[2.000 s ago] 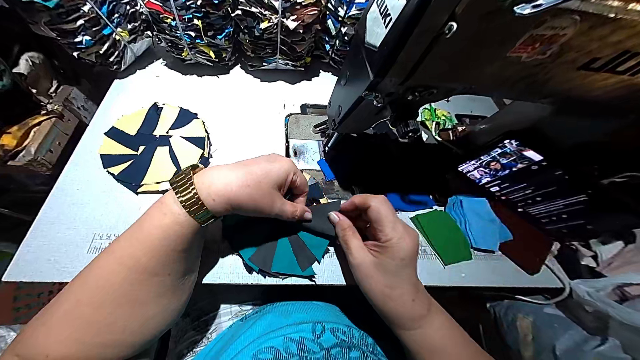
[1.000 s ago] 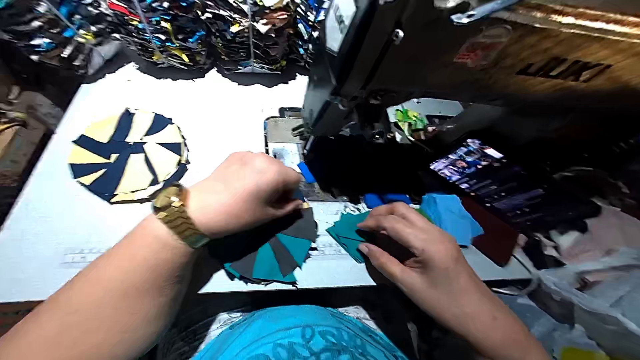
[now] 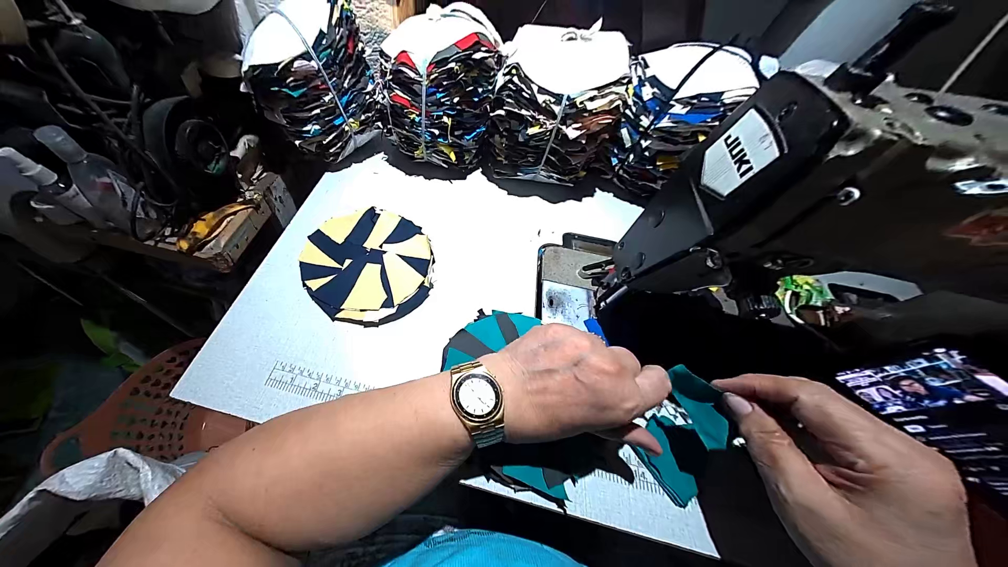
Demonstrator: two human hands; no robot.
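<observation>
A teal fabric piece (image 3: 703,409) is pinched at its right edge by my right hand (image 3: 850,465). My left hand (image 3: 579,386), with a gold wristwatch (image 3: 477,396), reaches to that piece's left side; whether its fingers grip it is hard to tell. Below lie more teal scraps (image 3: 669,468). Under my left hand and wrist is a round teal and gray patchwork piece (image 3: 492,335), partly hidden. A round yellow and navy patchwork piece (image 3: 366,268) lies farther left. The needle area of a Juki sewing machine (image 3: 618,291) stands just beyond my left hand.
Tied stacks of fabric rounds (image 3: 441,102) line the back of the white table (image 3: 252,339), which bears a printed ruler. A lit phone (image 3: 929,409) is at the right. Bottles (image 3: 98,177) and a wooden box (image 3: 236,228) stand left, above an orange perforated plastic item (image 3: 142,402).
My left hand has moved right from the patchwork round towards the teal piece at my right hand. The gray piece between my fingers in the oldest frame is no longer there. The view has shifted.
</observation>
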